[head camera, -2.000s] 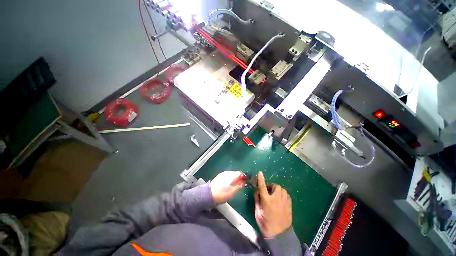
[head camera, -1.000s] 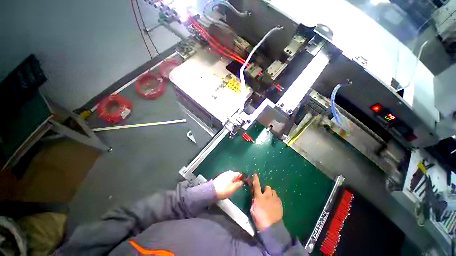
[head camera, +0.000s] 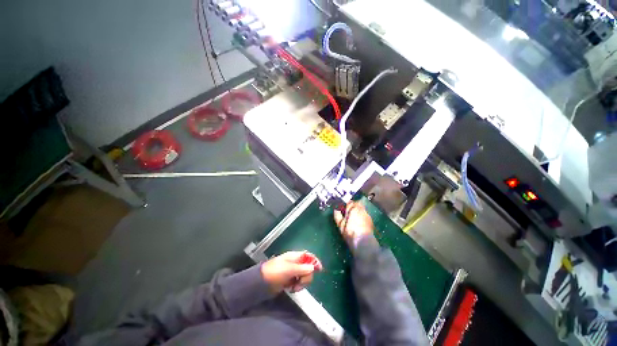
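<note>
My left hand (head camera: 291, 270) is closed around a small bunch of short red wire leads (head camera: 311, 260) over the near left side of the green work mat (head camera: 328, 250). My right hand (head camera: 354, 221) is at the mat's far corner, beside the metal clamps of the machine outlet (head camera: 335, 191). Its fingers are bent down there; something dark red shows at the fingertips, too small and blurred to name. No cutters can be made out. A row of red leads (head camera: 462, 317) lies on the black tray at the lower right.
The machine cover (head camera: 291, 128) with a yellow label stands beyond the mat's far left corner. Air hoses (head camera: 467, 179) curve along the machine front. A tool rack (head camera: 575, 290) is at the right. Red wire coils (head camera: 157, 150) lie on the floor. Pale specks dot the mat.
My right hand has moved from beside my left hand to the mat's far corner, where loose red leads showed before. My left hand has shifted slightly nearer and left.
</note>
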